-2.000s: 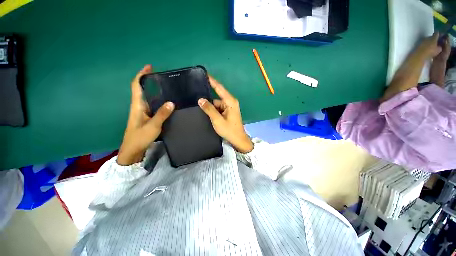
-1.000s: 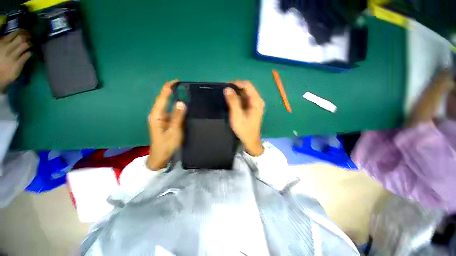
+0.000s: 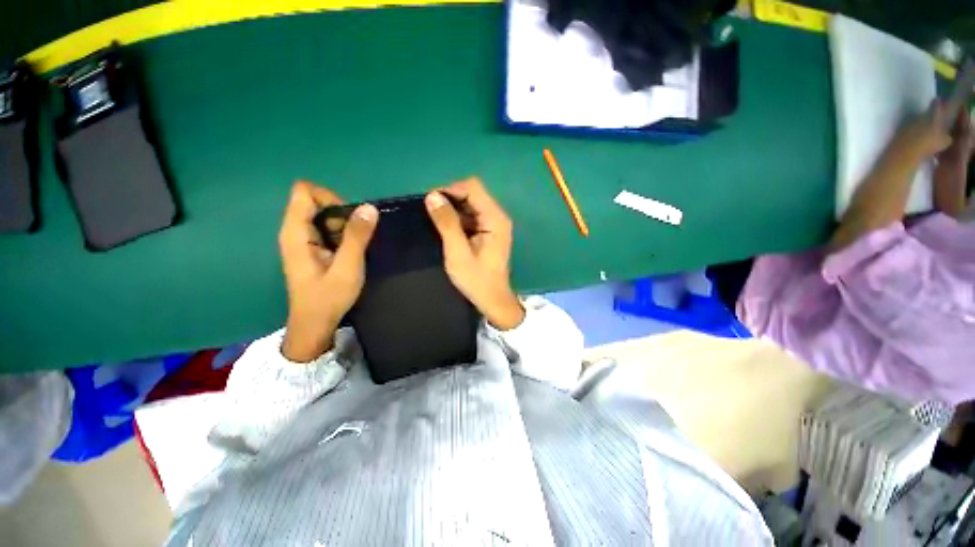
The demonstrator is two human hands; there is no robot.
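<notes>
A black phone battery case (image 3: pixel 415 315) is held in both hands near the bench's front edge, its lower end against my clothing. Its glossy upper cover plate (image 3: pixel 401 237) shows between the thumbs, with the camera opening at the upper left corner. My left hand (image 3: pixel 324 262) grips the upper left side, thumb on the cover near the top edge. My right hand (image 3: pixel 474 248) grips the upper right side, thumb near the top edge. The fingers behind the case are partly hidden.
On the green mat (image 3: pixel 321 96) lie an orange spudger (image 3: pixel 566 192) and a white trimming knife (image 3: pixel 648 207). A blue-edged box (image 3: pixel 599 126) holds dark parts (image 3: pixel 631 43). Two waiting cases (image 3: pixel 115 176) lie at the left. A co-worker in pink (image 3: pixel 866 288) is at the right.
Both thumbs have moved up the cover to near its top edge. The view has shifted. The other person's hand seen at the far left is out of view, and two waiting cases show there.
</notes>
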